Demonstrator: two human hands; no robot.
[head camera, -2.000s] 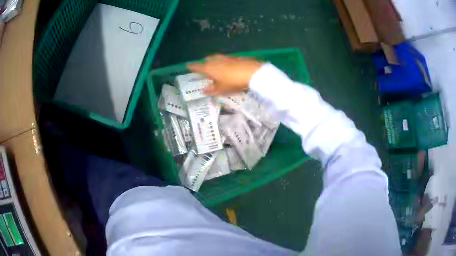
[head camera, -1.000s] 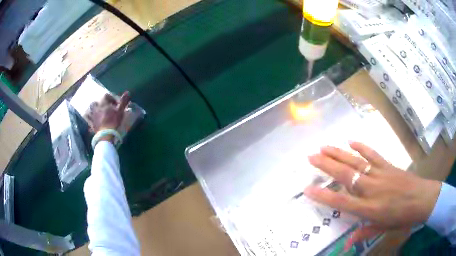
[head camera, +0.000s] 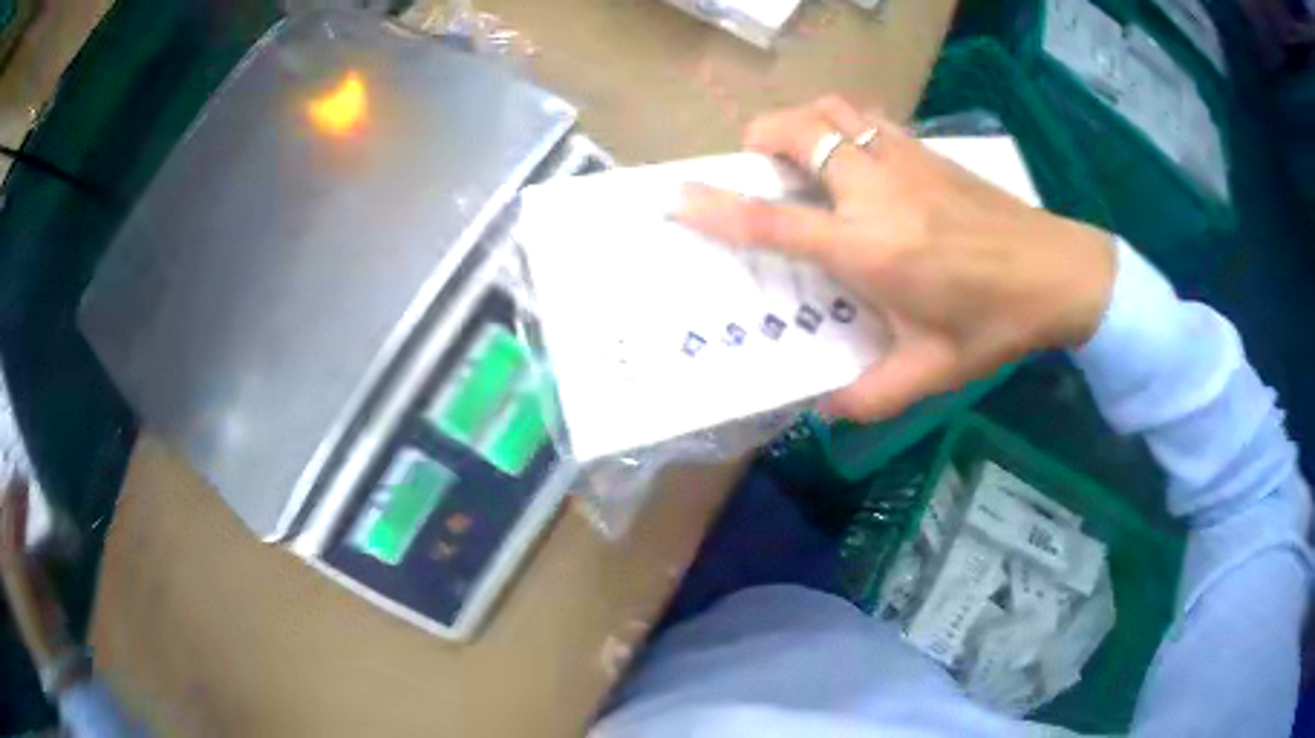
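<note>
My right hand grips a white packed product box with a row of small dark icons, in loose clear film. The box is in the air over the scale's right edge and the bench. The digital weighing scale shows lit green displays, partly covered by the box and film. Its metal scale pan has nothing on it but an orange light reflection. My left hand is at the far left edge, blurred and cut off, beside something whitish; its hold is unclear.
A green plastic crate of jumbled white boxes stands at the lower right. Another crate with white boxes is at the upper right. Brown cardboard covers the bench. The dark green conveyor runs along the left.
The view has swung right. My right hand has lifted the box off the scale pan, clear of the displays' left part. My left hand now shows only at the left edge.
</note>
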